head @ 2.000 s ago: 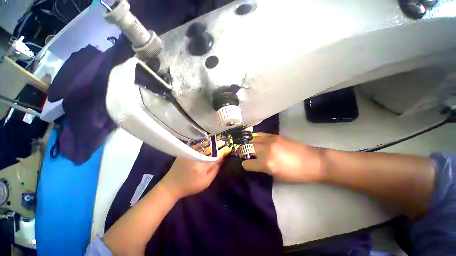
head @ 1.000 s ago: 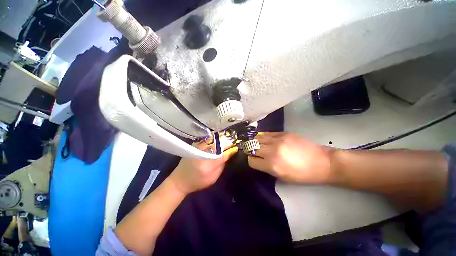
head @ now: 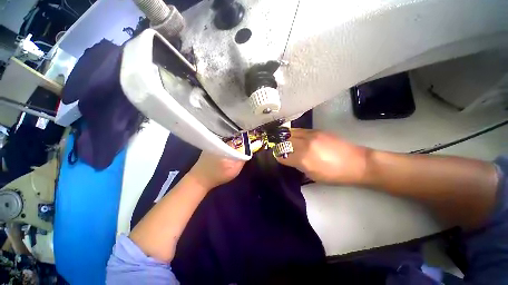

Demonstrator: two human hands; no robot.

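Observation:
A dark purple-navy garment panel [head: 245,222] lies under the needle area and hangs toward me. A white paper label [head: 166,186] lies on its left side. The cream sewing machine head [head: 334,44] stands over it, and its guard partly hides the needle and presser foot. My left hand [head: 220,167] is on the cloth just left of the foot, fingertips hidden behind the guard. My right hand [head: 323,156] rests on the cloth right of the foot, fingers bent beside the ribbed dial [head: 283,148]. Whether either hand grips the cloth cannot be seen.
A black mobile phone [head: 384,96] lies under the machine arm on the right, near a black cable [head: 457,142]. Crumpled dark purple cloth [head: 103,111] lies at the left over a blue strip [head: 89,217]. Another machine part [head: 28,195] stands at the far left.
The view has shifted, so the machine head sits higher in the picture. Both hands stay beside the foot, and the cloth below has changed its folds slightly.

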